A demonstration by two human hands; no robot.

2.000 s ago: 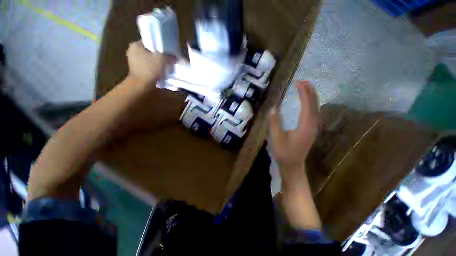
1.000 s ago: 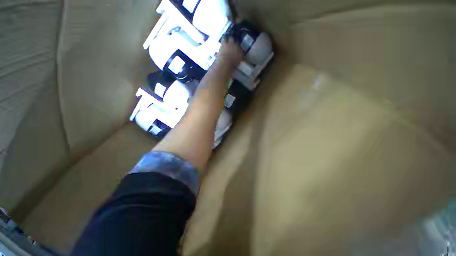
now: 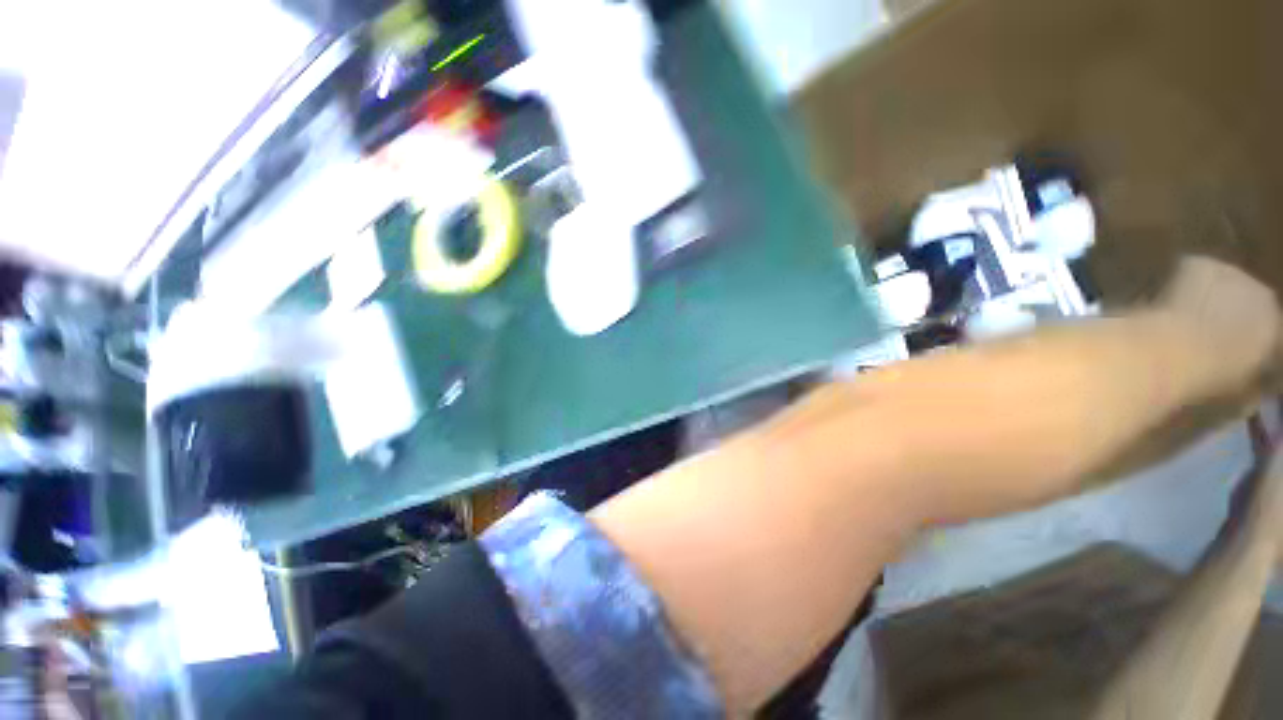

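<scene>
A bare forearm with a blue patterned cuff, which I take for my left arm, reaches across to the right. My left hand [image 3: 1221, 312] is blurred beside the open brown carton [image 3: 915, 120]; its fingers do not show clearly. Several white-and-black cameras [image 3: 1002, 251] lie in the carton, partly behind the forearm. Another camera with a black head [image 3: 237, 439] is at the left of the green bench [image 3: 675, 359]. My right hand is not in view.
On the bench are a yellow tape roll [image 3: 495, 236], a white mouse [image 3: 591, 279], a long white object [image 3: 619, 120] and a small white block [image 3: 369, 387]. A bright monitor [image 3: 127, 113] stands at upper left. More brown cardboard [image 3: 1027, 640] is at lower right.
The view has swung from the carton's inside to the bench. The cameras in the carton now show at right. My left hand has moved from the cameras to the right of them.
</scene>
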